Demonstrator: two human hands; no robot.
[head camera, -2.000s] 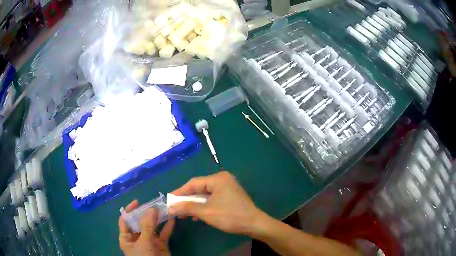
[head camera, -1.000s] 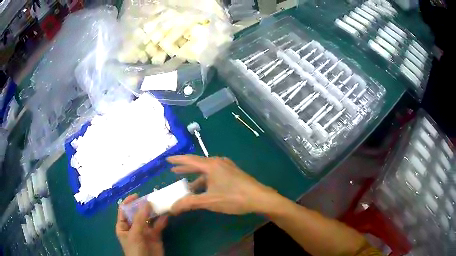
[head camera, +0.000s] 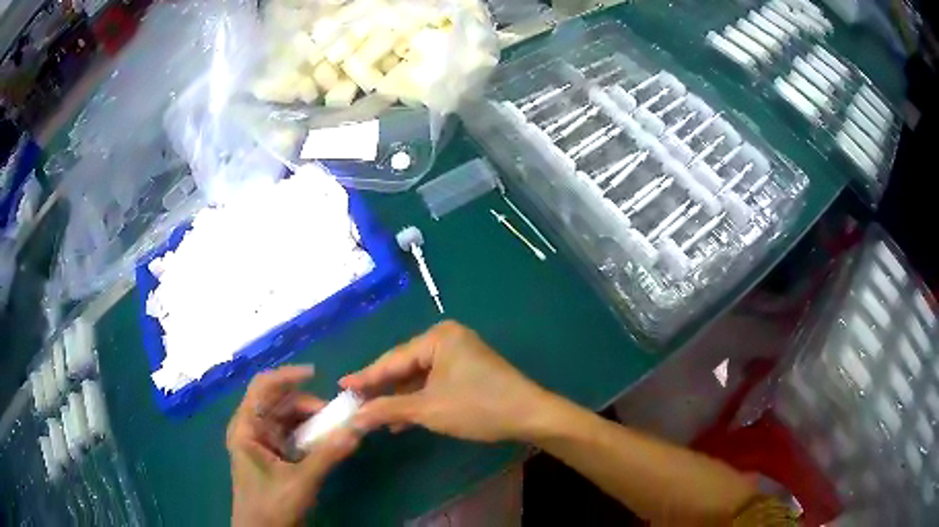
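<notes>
A white cylindrical piece (head camera: 327, 420) is between my two hands at the bottom centre; it is overexposed, and its clear sleeve cannot be told apart from it. My left hand (head camera: 276, 437) curls around its lower left end. My right hand (head camera: 443, 386) pinches its upper right end with thumb and fingers. A stem with a round white cap (head camera: 424, 270) lies loose on the green mat just beyond my right hand. The blue tray (head camera: 299, 331), heaped with bright white absorbent pieces (head camera: 257, 268), sits beyond my left hand.
A stem blister tray (head camera: 659, 299) stands right of centre. A clear rectangular sleeve (head camera: 458, 188) and thin rods (head camera: 520, 235) lie beside it. Behind are a shallow clear lid (head camera: 417, 175) and a bag of cream pieces (head camera: 360, 57). Trays of white cylinders stand left (head camera: 72, 412) and right (head camera: 875, 329).
My left hand has turned and now wraps around the white piece, with less of it showing. My right fingers have closed in on its end. The view has shifted slightly.
</notes>
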